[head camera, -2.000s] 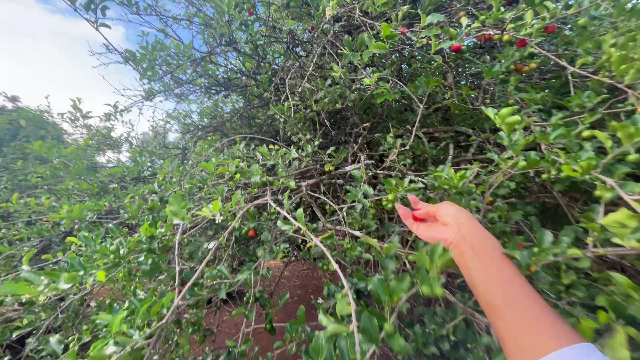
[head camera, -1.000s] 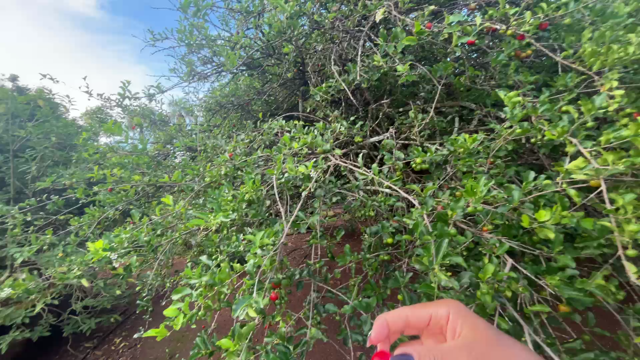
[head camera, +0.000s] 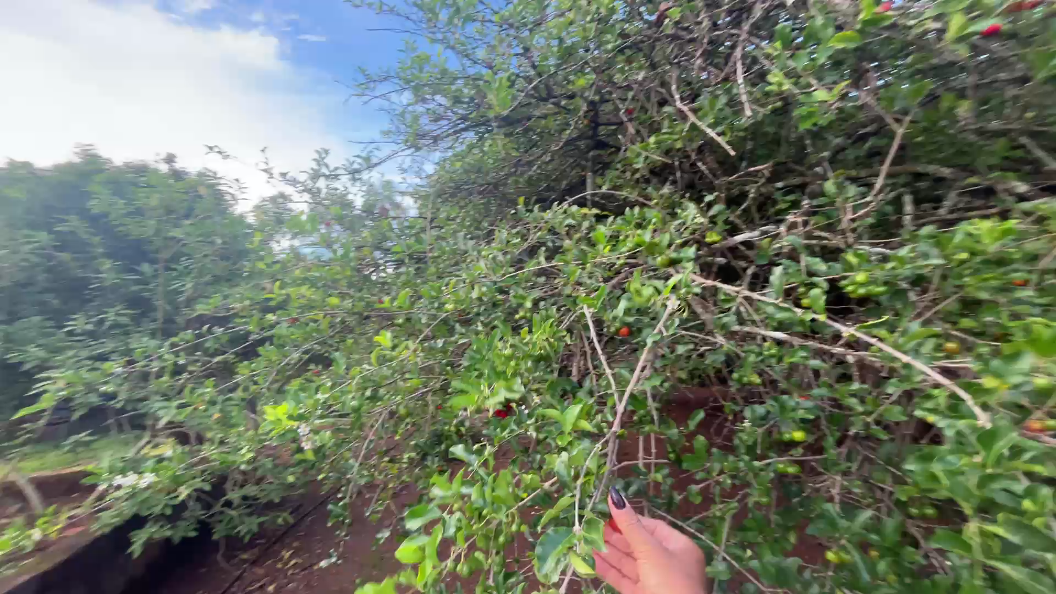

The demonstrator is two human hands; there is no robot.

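Note:
My right hand (head camera: 652,551) is at the bottom, right of centre, its thumb with a dark painted nail pointing up beside a leafy twig (head camera: 606,462). A bit of a red berry (head camera: 612,525) shows between thumb and curled fingers; whether it still hangs on the twig is hidden. Green leaves (head camera: 554,551) lie just left of the fingertips. Further up in the bush hang a red-orange berry (head camera: 624,332) and a dark red one (head camera: 502,411). My left hand is out of view.
Thin bare branches (head camera: 858,334) cross the dense bush on the right. Green berries (head camera: 796,436) hang among its leaves. Reddish-brown soil (head camera: 363,536) lies below, with a low wall edge (head camera: 66,549) at the lower left. More shrubs (head camera: 99,247) stand at the far left.
Two seconds ago my right hand reached into the bush with a red berry at its fingers; a second ago it was low in view holding a red berry. Now it is at the twig.

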